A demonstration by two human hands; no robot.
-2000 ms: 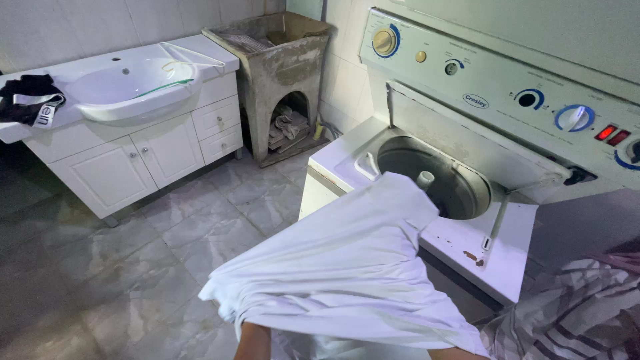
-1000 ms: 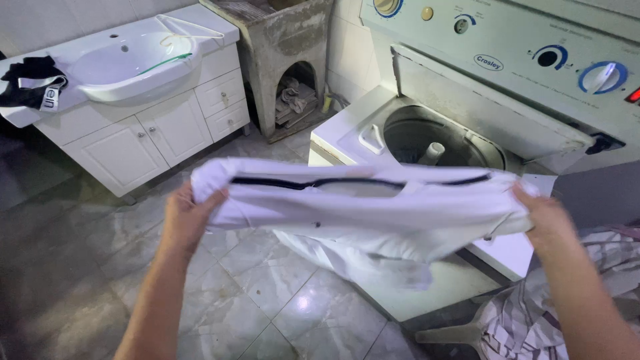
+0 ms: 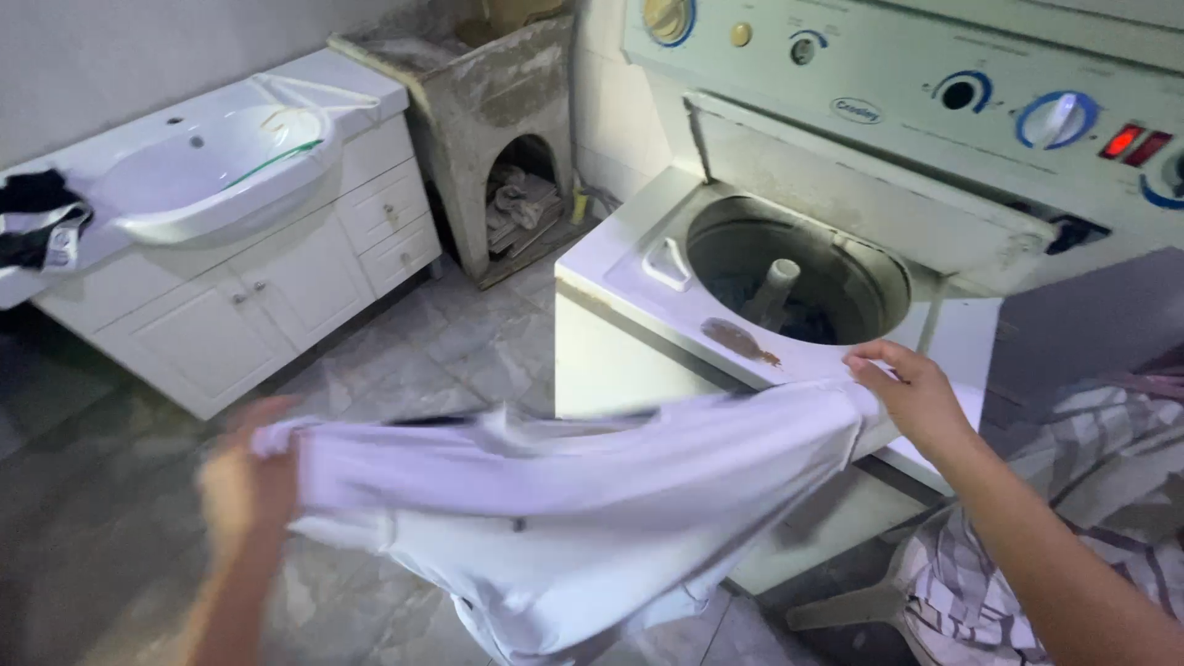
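A white cloth garment (image 3: 573, 499), blurred by motion, hangs stretched between my two hands at the lower middle of the view. At its left end my left hand (image 3: 250, 472) grips a bunched corner. My right hand (image 3: 897, 379) pinches the other end between thumb and fingers, just in front of the washer's tub opening. The top-loading washing machine (image 3: 629, 250) stands behind the garment with its lid (image 3: 860, 176) raised. Inside the round tub (image 3: 712, 240) is a central agitator post (image 3: 782, 277), with dark contents low down that I cannot make out.
A white vanity with a sink (image 3: 157, 185) stands at the left, black and white cloth (image 3: 42, 222) on its edge. Beside it is a worn concrete laundry sink (image 3: 453, 148) with rags in its arch. Patterned fabric (image 3: 999, 555) lies over a pale plastic chair (image 3: 842, 610) at the lower right.
Two seconds ago the garment was bunched over my forearms; one second ago both hands held it out sideways. Now it hangs lower and more spread, its left end lower than its right.
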